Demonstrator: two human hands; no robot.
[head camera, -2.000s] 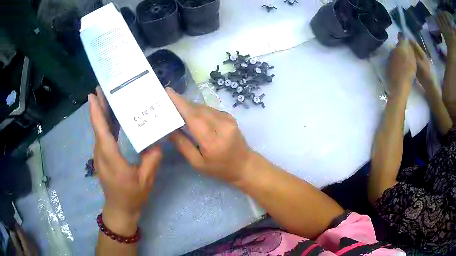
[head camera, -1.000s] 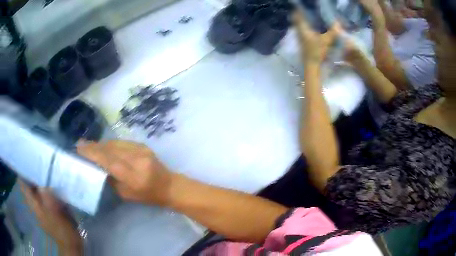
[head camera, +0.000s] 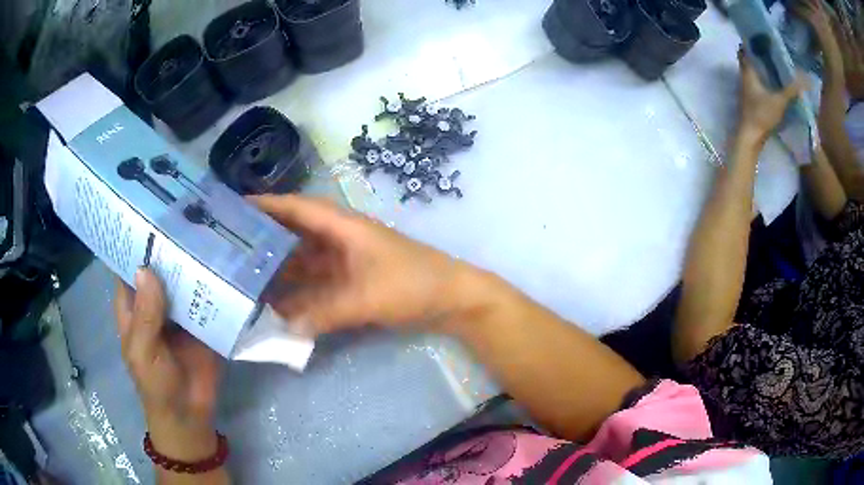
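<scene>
A retail box, light blue-grey and white with a picture of dark round-headed devices, lies slanted in front of me. White flaps stand open at its upper left end and at its lower right end. My left hand holds the box from below, with the thumb on its white side. My right hand is at the lower right end, its fingers beside the open flap and partly hidden and blurred; whether they grip the box is unclear.
Black plastic cups stand in a row at the upper left, with one cup behind the box. A pile of small black fittings lies mid-table. More cups stand further back. A neighbouring person's arm holds another box at the right.
The box has turned to show its picture side, and its lower right flap is now open. My right hand has moved to that end. The view has swung right and back.
</scene>
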